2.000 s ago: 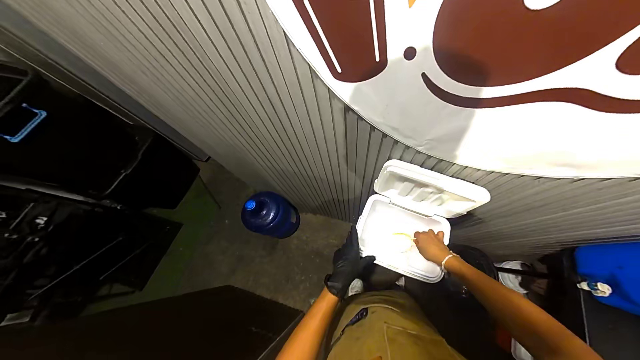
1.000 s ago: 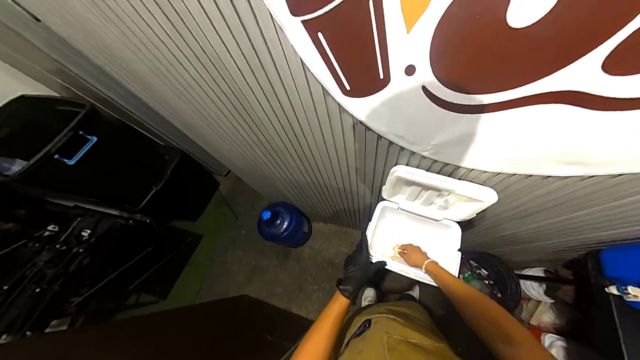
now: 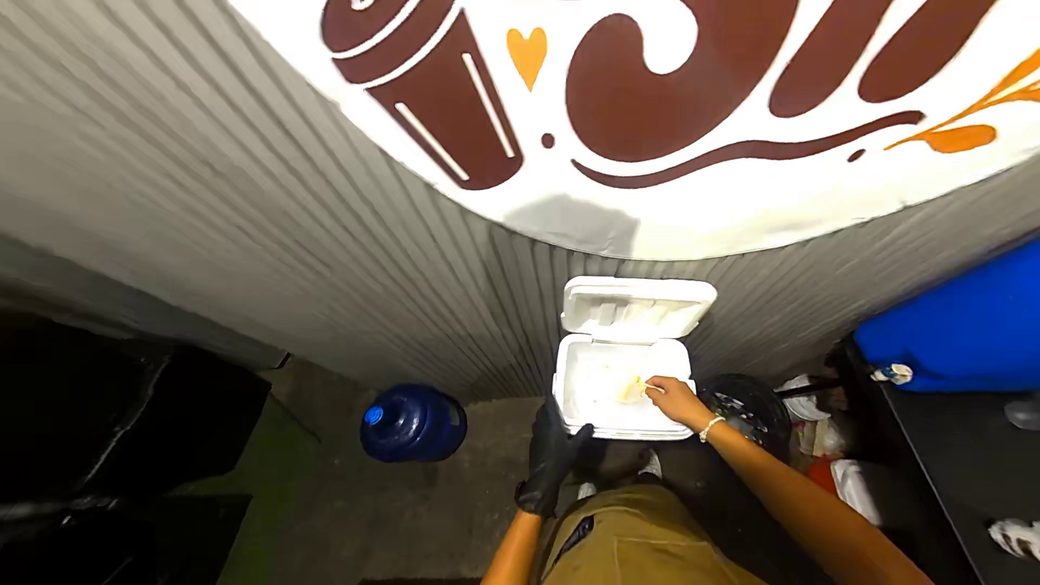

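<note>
A white cooler-like box (image 3: 597, 398) with its hinged lid (image 3: 638, 309) standing up lies before me, against the ribbed wall. My left hand (image 3: 556, 451), in a black glove, grips the box's near left corner. Bare and with a pale bracelet at the wrist, my right hand (image 3: 673, 400) reaches over the right side of the box and pinches a small pale piece (image 3: 652, 387). Yellowish bits (image 3: 630, 392) lie on the white inside beside those fingertips. What the piece is, I cannot tell.
A blue water jug (image 3: 413, 422) stands on the floor to the left. Right of the box is a dark round bin (image 3: 746, 410), then a black table (image 3: 934, 439) with a blue container (image 3: 959, 321). A large painted sign (image 3: 569, 219) hangs on the wall. Black cases (image 3: 187, 406) are at far left.
The view has swung to the right. My right hand has lifted from the scattered bits to the box's right side, with a pale piece now visible at its fingertips. My left hand still holds the box.
</note>
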